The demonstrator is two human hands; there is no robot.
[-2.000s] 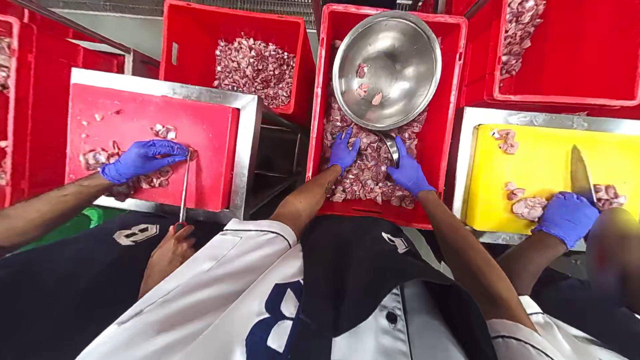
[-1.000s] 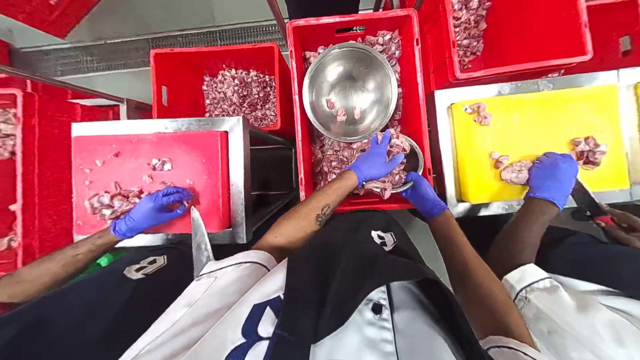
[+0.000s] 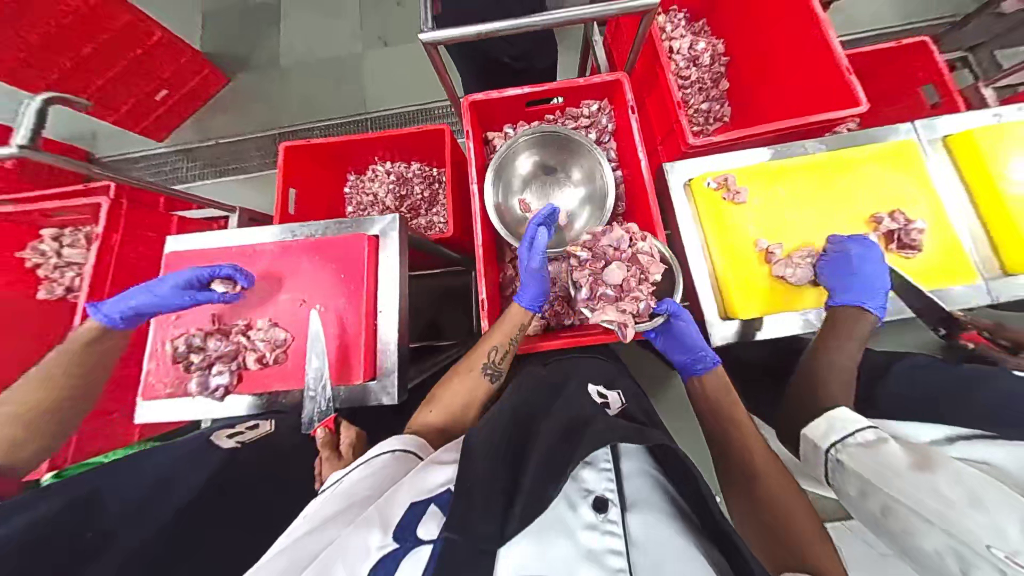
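My left hand (image 3: 537,260), in a blue glove, is upright with its fingers together at the near rim of a large steel bowl (image 3: 552,180), holding nothing that I can see. A few meat scraps lie in that bowl. My right hand (image 3: 680,340), also gloved, grips the near right rim of a smaller steel bowl (image 3: 677,276). Pieces of raw meat (image 3: 616,272) are heaped in it and overhang its near left side. Both bowls are over a red plastic crate (image 3: 472,208), which holds more cut meat (image 3: 596,124).
At left a co-worker's gloved hand (image 3: 180,294) holds a meat piece over a red cutting board (image 3: 280,280), beside a knife (image 3: 318,368). At right another co-worker holds a knife (image 3: 920,300) at a yellow board (image 3: 816,200). Red crates (image 3: 400,144) and a metal rail (image 3: 544,22) stand beyond.
The smaller bowl, low in the crate a second ago, now shows a high heap of meat. My left hand has moved off the meat to the large bowl's near rim.
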